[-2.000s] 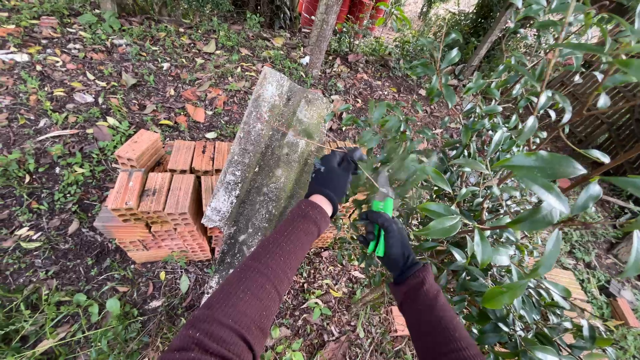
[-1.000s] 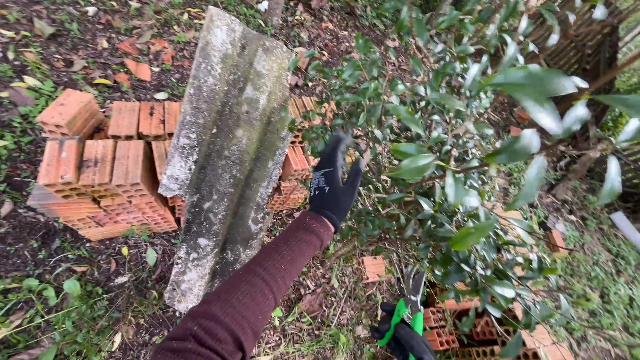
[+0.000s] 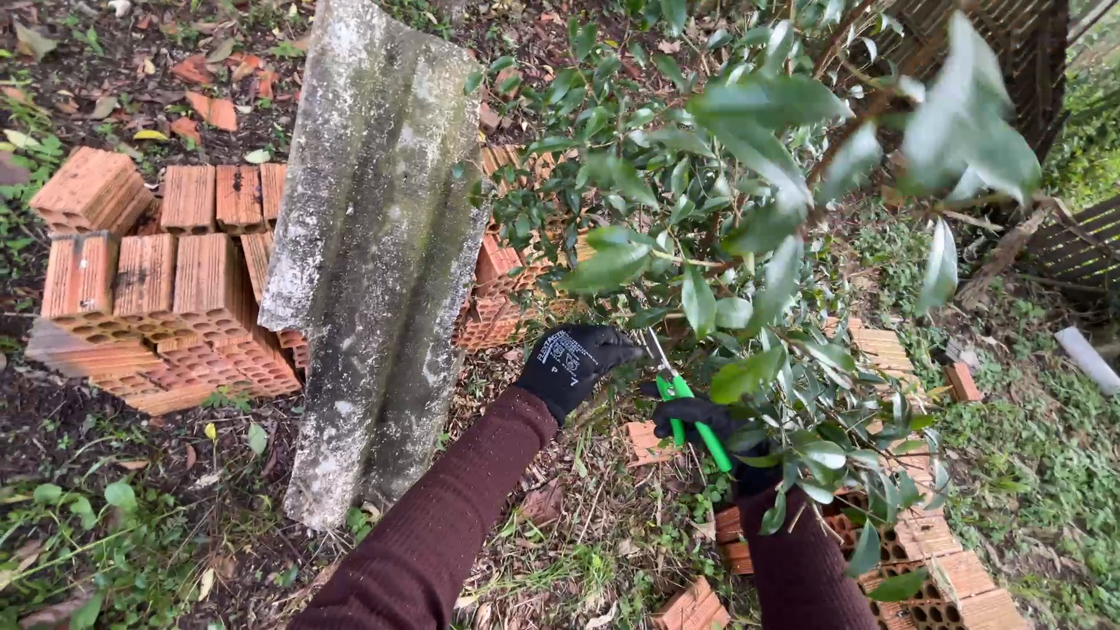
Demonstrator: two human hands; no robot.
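Note:
My right hand [image 3: 713, 429], in a black glove, grips green-handled pruning shears [image 3: 672, 385] whose blades point up into the lower leaves of a shrub [image 3: 700, 254]. Just left of the blades is my left hand [image 3: 577, 363], in a black glove bearing white print. Its fingertips reach the shrub's low foliage; whether they pinch a twig cannot be seen. Leaves cover part of my right hand and wrist.
A weathered corrugated sheet [image 3: 376, 254] lies across stacked hollow clay bricks [image 3: 201, 280] on the left. More hollow bricks [image 3: 936, 560] lie at the lower right, partly behind leaves. A wooden lattice fence [image 3: 989, 61] stands at the upper right.
My right hand has risen with the shears from low in the view to beside my left hand. My left hand has come down from higher in the foliage.

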